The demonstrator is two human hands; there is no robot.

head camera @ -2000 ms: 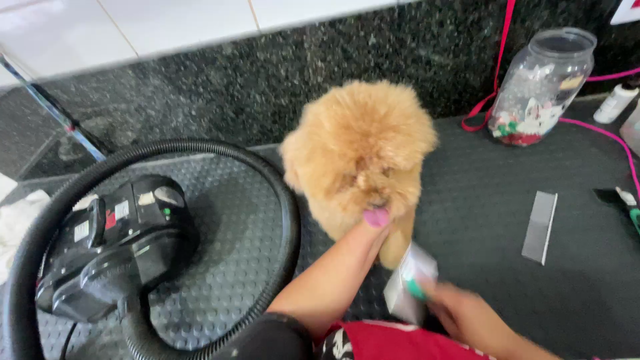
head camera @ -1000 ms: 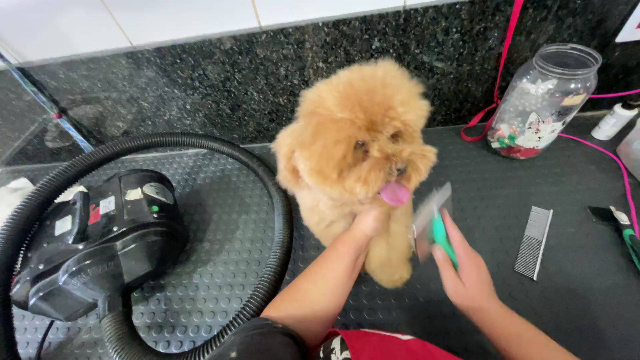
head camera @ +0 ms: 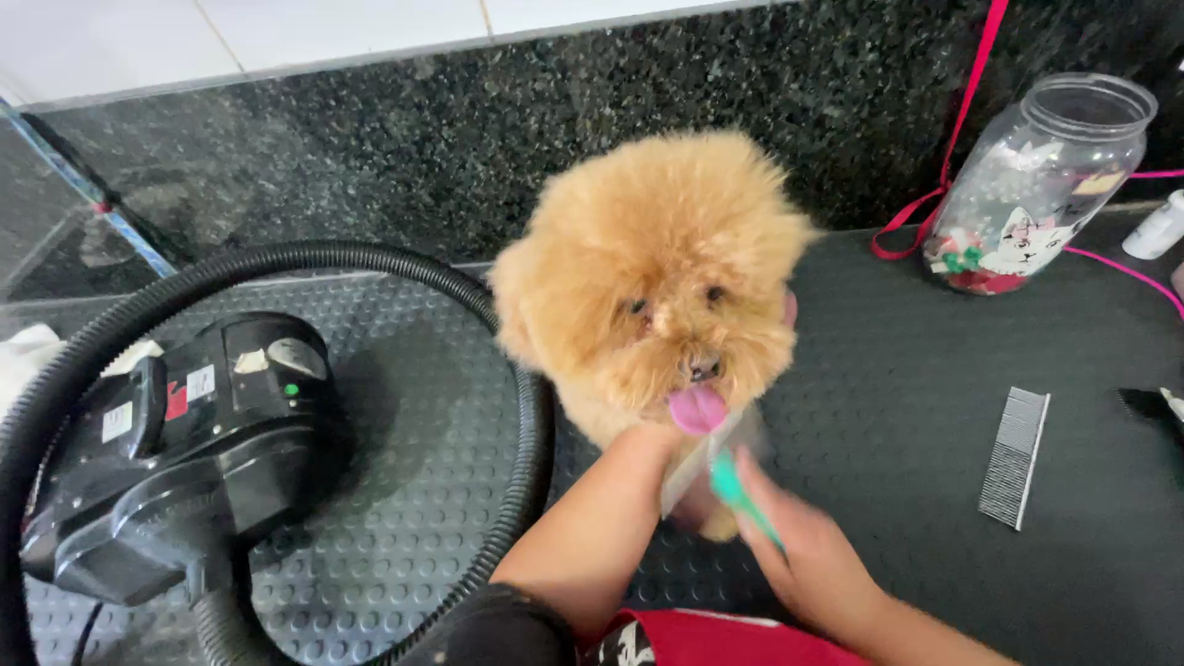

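A fluffy apricot poodle-type dog (head camera: 661, 268) faces the camera on the black rubber mat, its tongue out. My left hand (head camera: 661, 449) is under its chin at the chest; the fingers are hidden in or behind the fur, so their hold cannot be told. In my right hand (head camera: 786, 527) is the green handle of a slicker brush (head camera: 731, 486), whose pale head lies blurred against the dog's chest and front leg, close to my left wrist. A metal grooming comb (head camera: 1015, 458) lies on the mat to the right.
At the left stands a black pet dryer (head camera: 185, 444) with its ribbed hose (head camera: 532, 435) looped around it. A clear plastic jar (head camera: 1041, 185) holding small colourful items stands back right, beside a red strap (head camera: 971, 111). A white bottle (head camera: 1156, 227) is at the right edge, behind the dog a granite backsplash (head camera: 416, 148).
The brush in my right hand has moved left, from beside the dog to across its chest. The dog's head has turned from facing right to more toward the camera.
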